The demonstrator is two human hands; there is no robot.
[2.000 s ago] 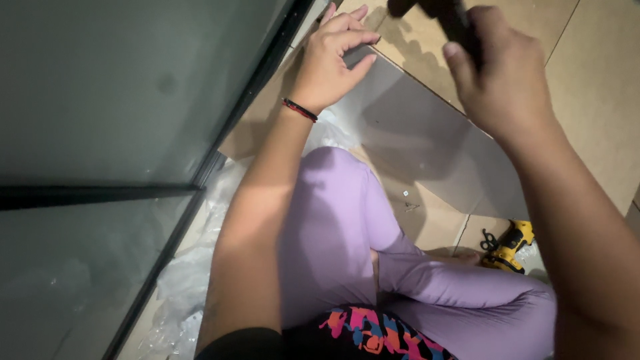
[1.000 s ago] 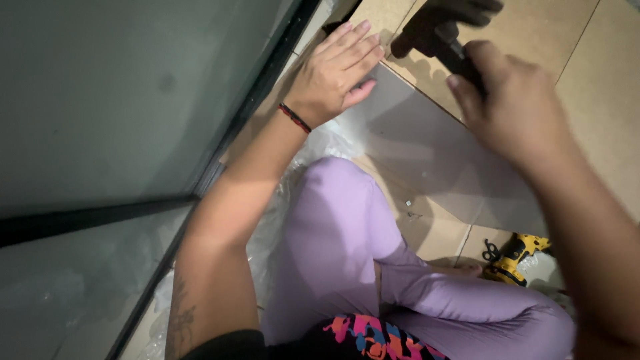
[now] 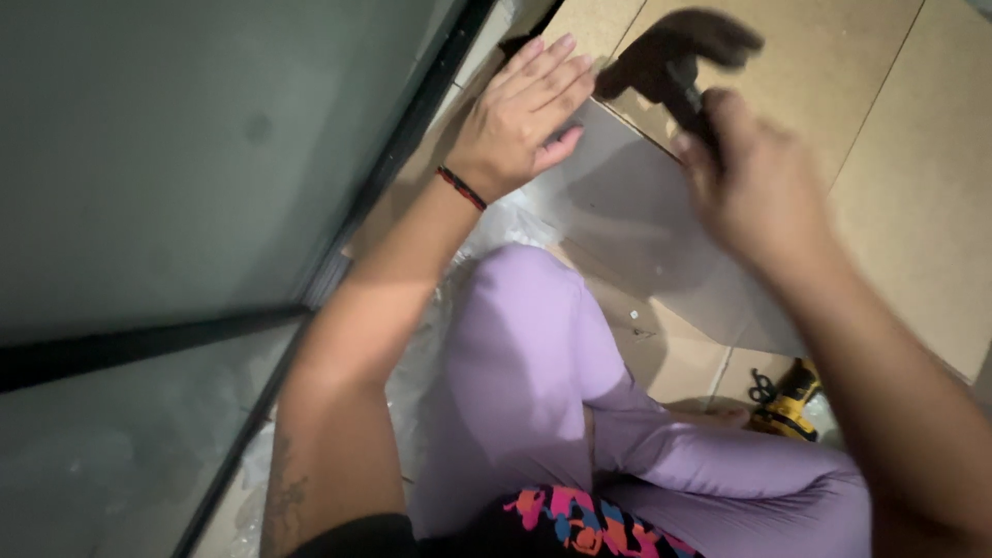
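Note:
My right hand (image 3: 767,178) is closed around the dark handle of a claw hammer (image 3: 674,62), whose head is blurred. The hammer's face is close to the corner of a large board assembly (image 3: 876,147) with a light brown top and a pale grey side panel (image 3: 635,201). My left hand (image 3: 527,116) lies flat with extended fingers at that same corner, its fingertips just left of the hammer head. Whether the hammer touches the board, and what lies under my left palm, I cannot tell.
A black-framed glass panel (image 3: 194,155) stands along the left. Clear plastic wrap (image 3: 504,225) lies beside my knee. A yellow and black power tool (image 3: 787,411) rests on the tiled floor at right, by black-handled scissors (image 3: 762,385). Small bits (image 3: 634,315) lie on the floor.
My left hand, earlier curled over the board's edge with fingers spread, now lies flatter with its fingers closer together. The hammer head, partly cut off at the top two seconds ago, now shows fully.

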